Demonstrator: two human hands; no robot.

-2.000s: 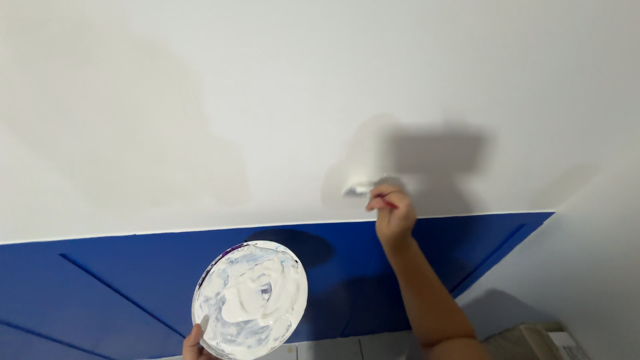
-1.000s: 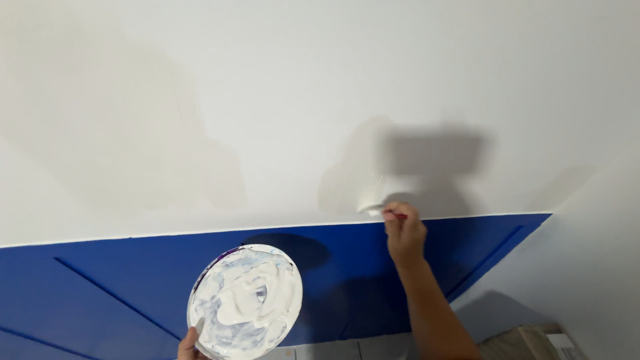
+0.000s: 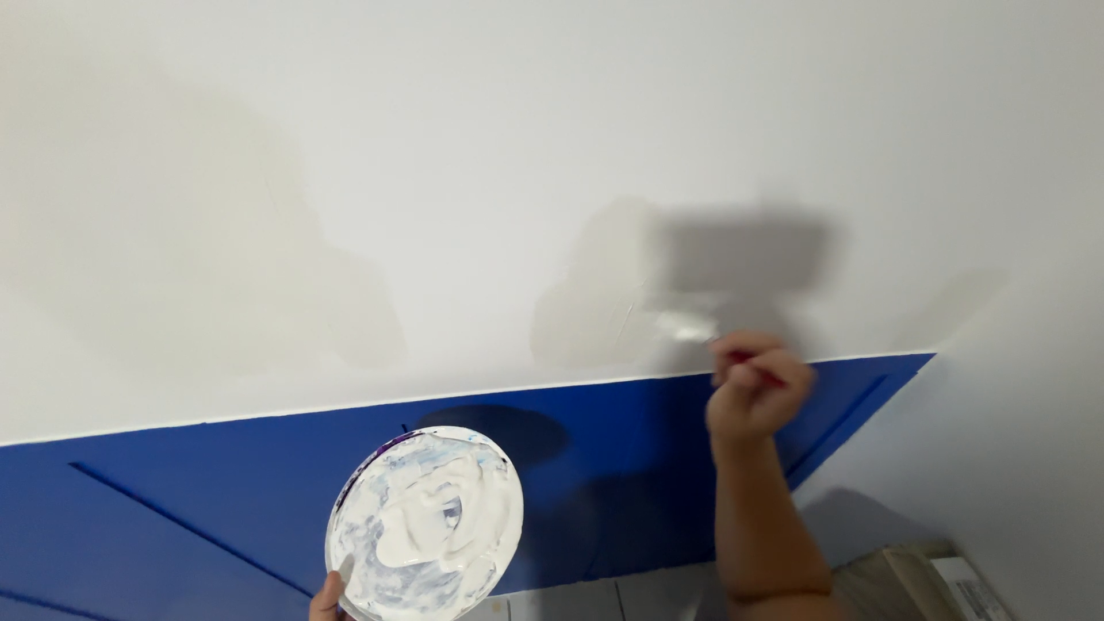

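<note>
My left hand (image 3: pixel 328 599) grips the lower left edge of a round lid or plate (image 3: pixel 423 526), which is smeared with thick white paint and has a purple streak on its rim. My right hand (image 3: pixel 759 384) is closed around the red handle of a small brush-like tool (image 3: pixel 687 325), blurred, with a whitish head near the white wall (image 3: pixel 483 216). Just above the blue lower panel, the tool's head overlaps a damp-looking greyish patch (image 3: pixel 595 310). Whether its tip touches the wall cannot be told.
The blue wainscot panel (image 3: pixel 216 483) with raised strips runs below the white wall. A side wall (image 3: pixel 1035 448) meets it at the right. Floor tiles (image 3: pixel 595 601) show at the bottom, and a beige bundle or box (image 3: pixel 906 582) lies at the lower right corner.
My right hand has moved right and down along the wall with the tool. The greyish patch beside it shows more plainly. My left hand still holds the round lid or plate.
</note>
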